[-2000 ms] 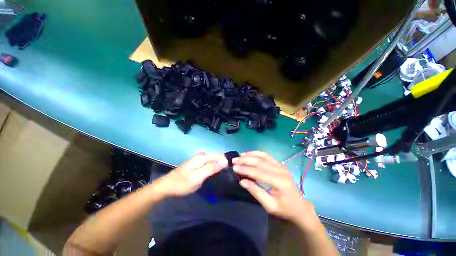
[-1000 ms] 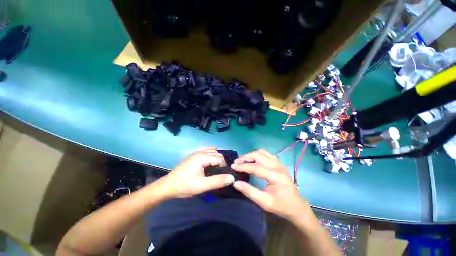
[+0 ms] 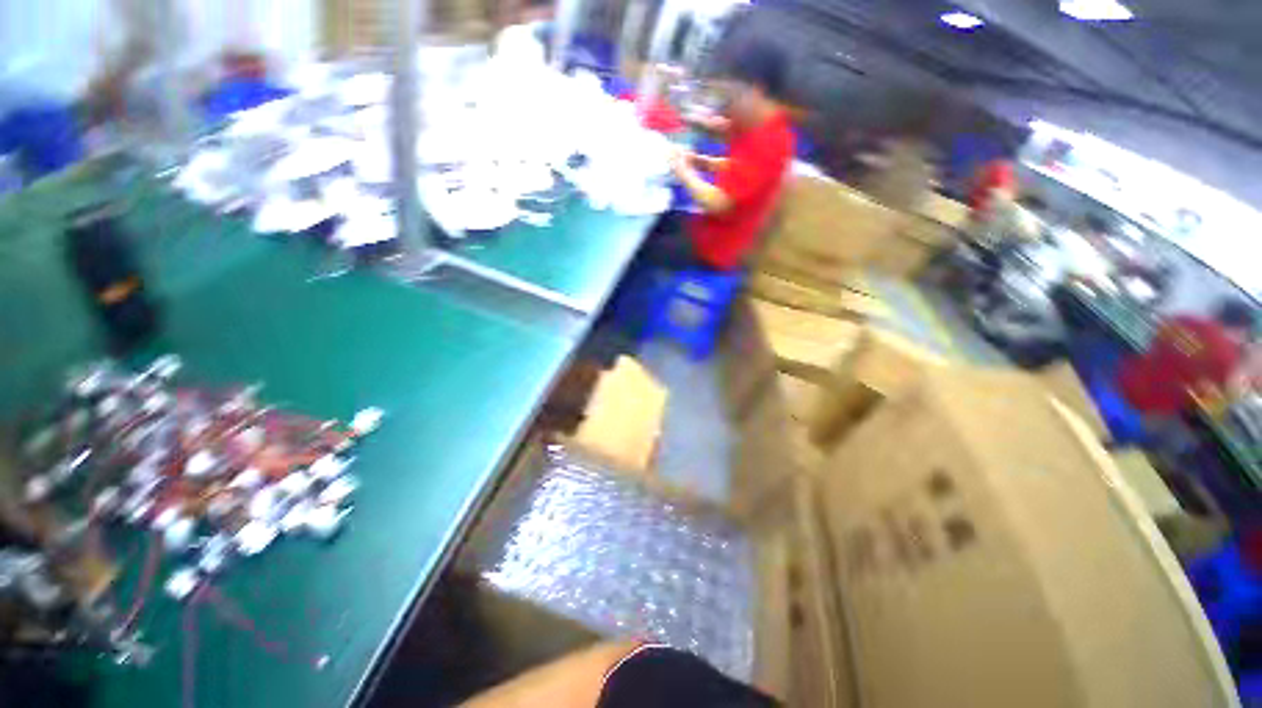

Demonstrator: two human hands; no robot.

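A pile of white connectors with red wires (image 3: 256, 470) lies on the green bench at the left. A bare forearm and a black piece of cloth, perhaps a sleeve (image 3: 685, 681), are cut off by the bottom edge. It looks like my right arm, but its hand is out of the picture. My left hand is not in view. The black part held before is not in view. A dark, blurred shape is cut off at the lower left edge; I cannot tell what it is.
A low carton with clear, shiny packing (image 3: 623, 560) stands beside the bench edge. Large brown cartons (image 3: 969, 539) stand at right. A metal post (image 3: 404, 138) rises by a white heap (image 3: 471, 145). A person in red (image 3: 747, 180) is near a blue stool (image 3: 692, 307).
The view has swung right and up, with blur. Both hands, the black part, the black heap and the bench carton have left the picture. The neighbouring bench and floor cartons have come in.
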